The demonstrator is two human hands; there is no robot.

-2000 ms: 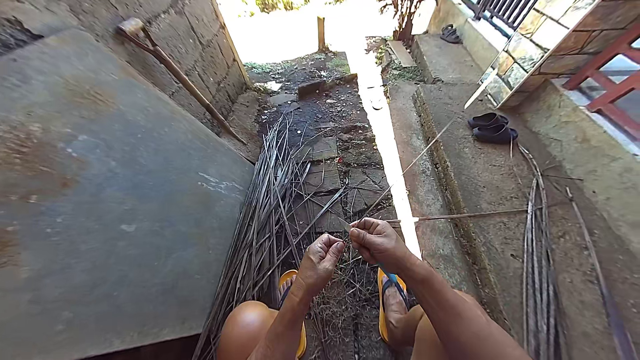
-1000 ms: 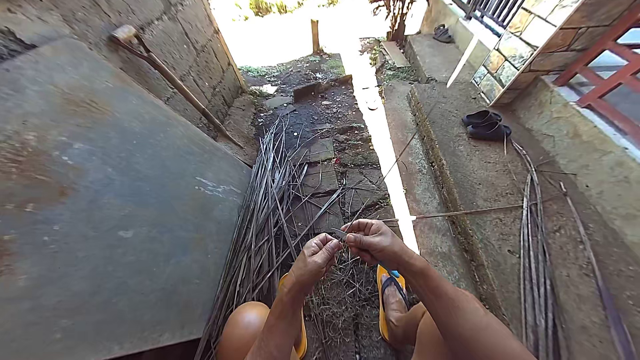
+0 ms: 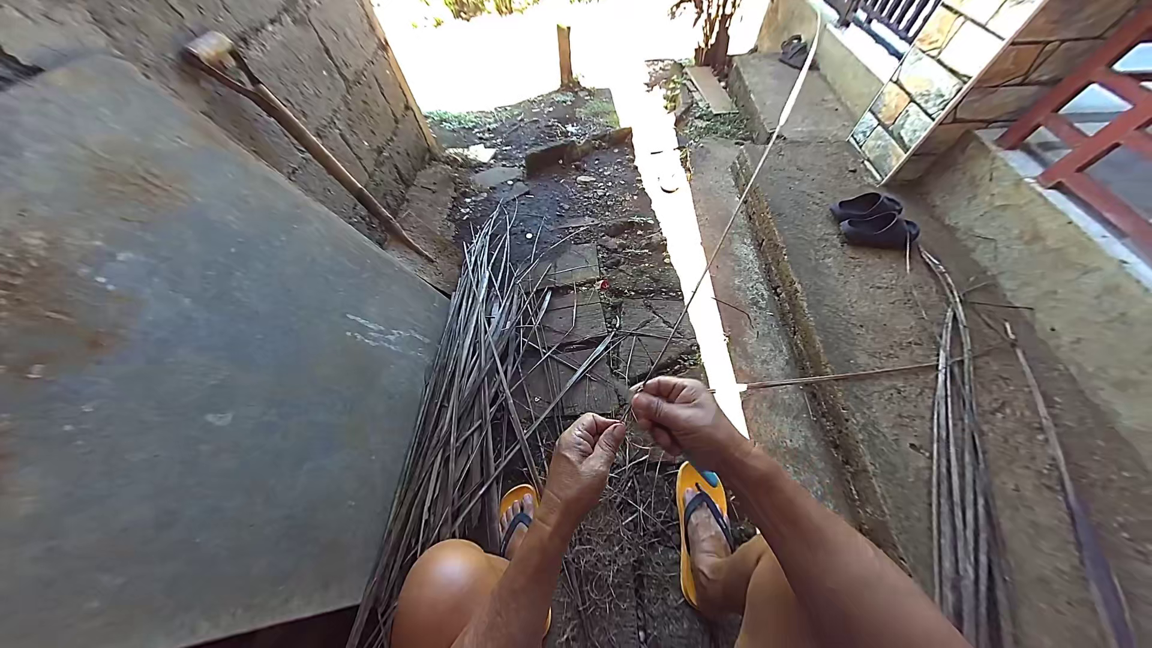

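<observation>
My right hand is closed on a long thin dry leaf strip, which runs from the fingers up and away to the right. Close beside it, my left hand has its thumb and fingertips pinched together near the strip's lower end; what lies between them is too small to make out. Another thin stalk extends sideways behind my right hand toward a bundle of long dry strips on the concrete at the right. A larger heap of dry leaf strips lies left of my hands.
A big metal sheet leans at the left, beside a wooden-handled tool against the block wall. Black shoes rest on the right concrete ledge. My feet wear yellow flip-flops, with plant scraps between them.
My hands were close together one second ago and are now slightly apart. The strip in my right hand now rises farther up the view.
</observation>
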